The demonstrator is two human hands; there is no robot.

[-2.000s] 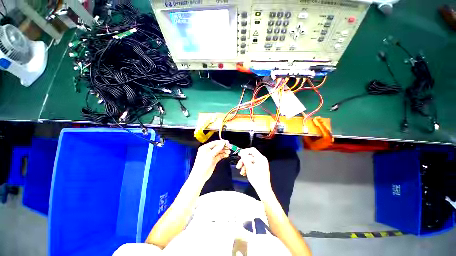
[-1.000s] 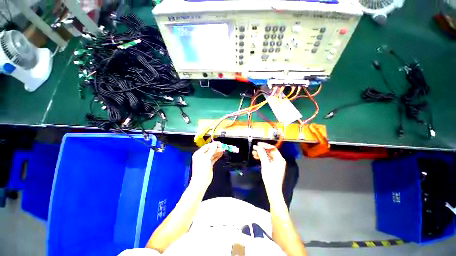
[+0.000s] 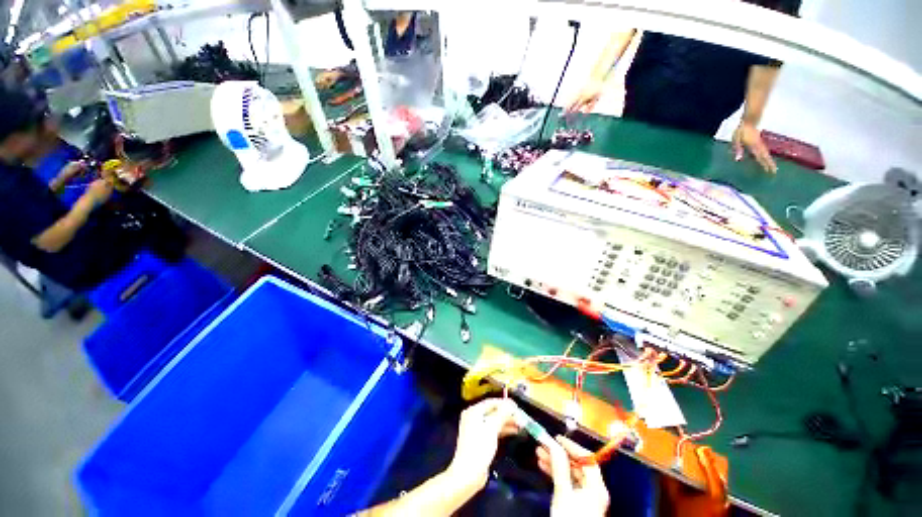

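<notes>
My left hand (image 3: 485, 436) pinches one end of a small green circuit board (image 3: 530, 424) below the orange fixture strip (image 3: 566, 404). My right hand (image 3: 574, 479) is at the board's other end, fingers closed around an orange-wired lead (image 3: 607, 449); the exact contact is too small to tell. Coloured test leads (image 3: 578, 369) run from the beige cable tester (image 3: 657, 265) down to the strip. A white paper tag (image 3: 652, 392) lies among them.
A black cable pile (image 3: 409, 232) lies left of the tester, some ends over the edge. A large blue tote (image 3: 253, 404) stands below. White fans (image 3: 258, 136) flank the bench. One person sits left; another stands behind the bench.
The view has swung up and left, bringing other people into the picture. My right hand, apart from the board one second ago, is now against its end with an orange lead.
</notes>
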